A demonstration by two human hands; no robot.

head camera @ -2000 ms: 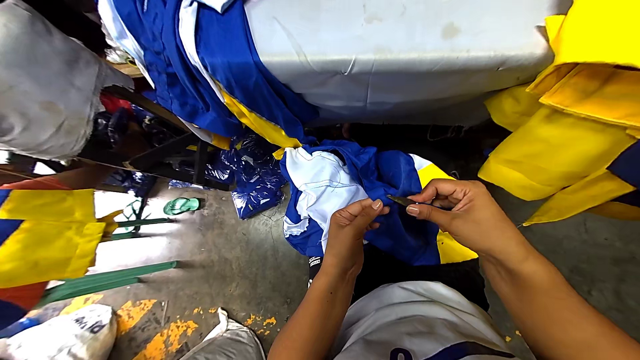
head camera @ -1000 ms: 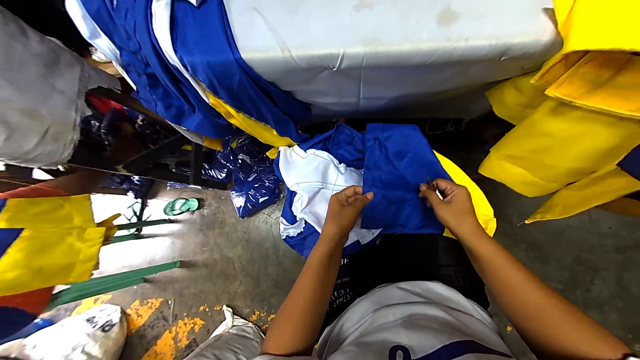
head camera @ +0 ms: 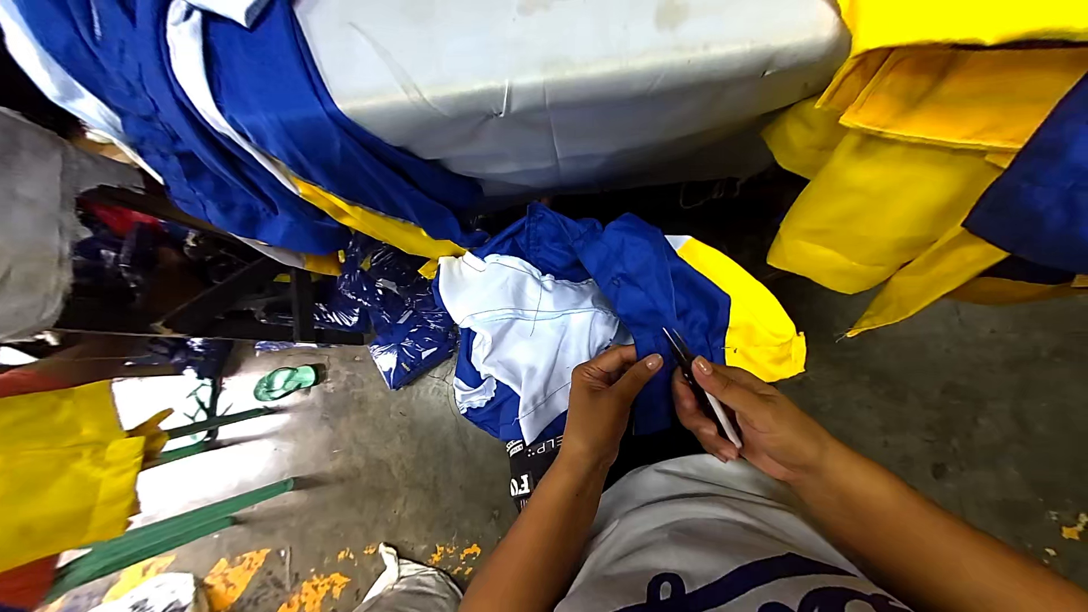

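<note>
A blue, white and yellow fabric garment (head camera: 544, 314) lies bunched over my lap. My left hand (head camera: 603, 395) pinches its blue cloth between thumb and fingertips. In my right hand (head camera: 739, 408) is a small pair of thread snips (head camera: 704, 391), dark with a pale end, its pointed tips over the blue cloth just right of my left thumb. Whether the blades are apart cannot be told. The yellow part (head camera: 748, 314) of the garment spreads to the right, beyond my right hand.
A table under a pale grey cover (head camera: 586, 93) stands ahead, with blue garments (head camera: 255, 119) draped at its left. Yellow fabric pieces (head camera: 918, 187) hang at the right. Plastic-wrapped dark blue packets (head camera: 408, 314), a green slipper (head camera: 286, 382) and green metal bars (head camera: 178, 527) are to the left.
The blue cloth was spread flat between both hands one second ago; now it is bunched. The snips now show plainly in my right hand, which is nearer my left.
</note>
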